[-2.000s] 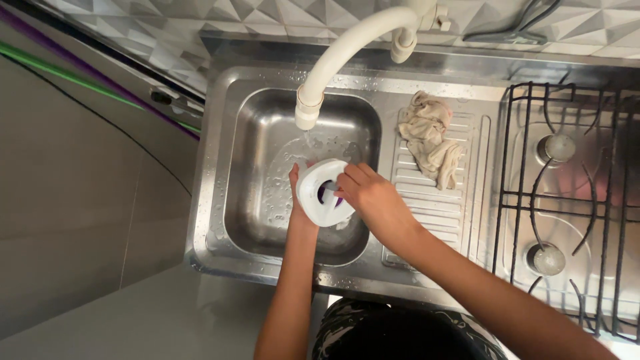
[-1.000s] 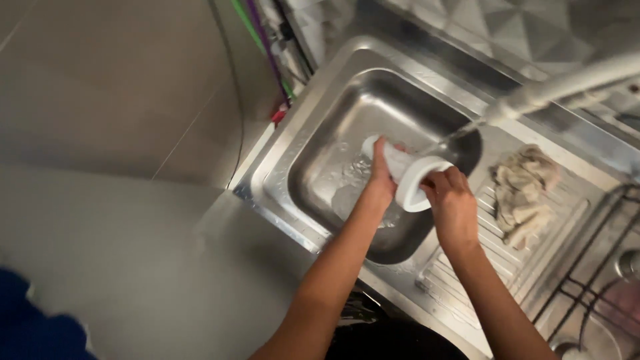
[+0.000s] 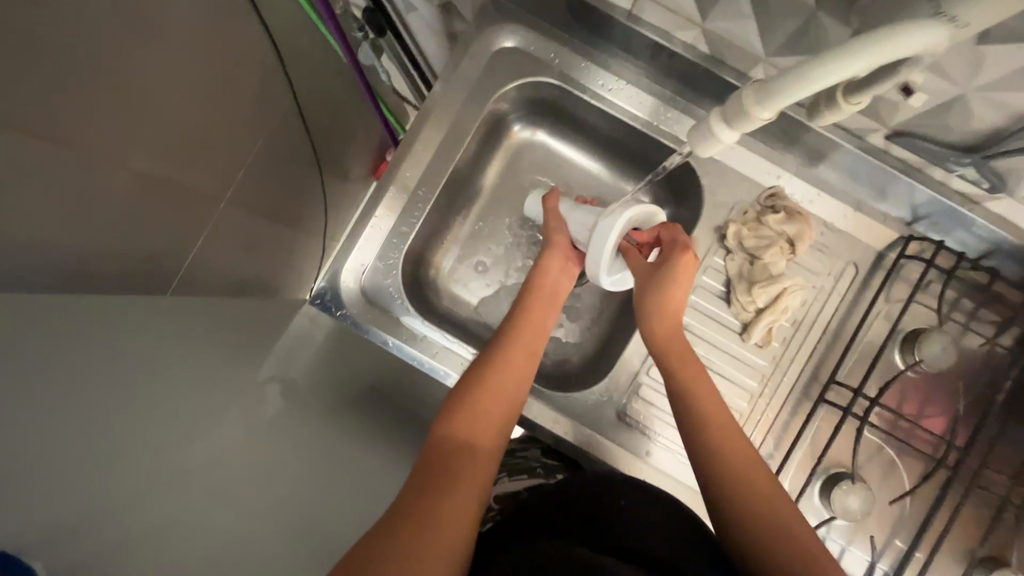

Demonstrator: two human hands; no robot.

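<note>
Over the stainless steel sink basin (image 3: pixel 472 264), my left hand (image 3: pixel 562 236) grips the narrow tubular part of a white plastic piece with a wide round rim (image 3: pixel 600 254). The piece lies tilted, its wide opening facing my right hand (image 3: pixel 662 248). The fingers of my right hand reach into that opening, closed around a thin item (image 3: pixel 632 240) that is mostly hidden, so I cannot tell what it is. A stream of water (image 3: pixel 660 174) runs from the white faucet (image 3: pixel 720 128) toward the white piece.
A crumpled beige cloth (image 3: pixel 760 264) lies on the ribbed drainboard (image 3: pixel 720 360) right of the basin. Farther right is a gas stove with a black wire grate (image 3: pixel 840 392). Green and purple poles (image 3: pixel 352 56) and a dark cable (image 3: pixel 308 136) stand at the upper left.
The view has turned. The white piece, which had its round opening facing up two seconds ago, now lies tilted sideways with its tube showing. Both hands stay on it.
</note>
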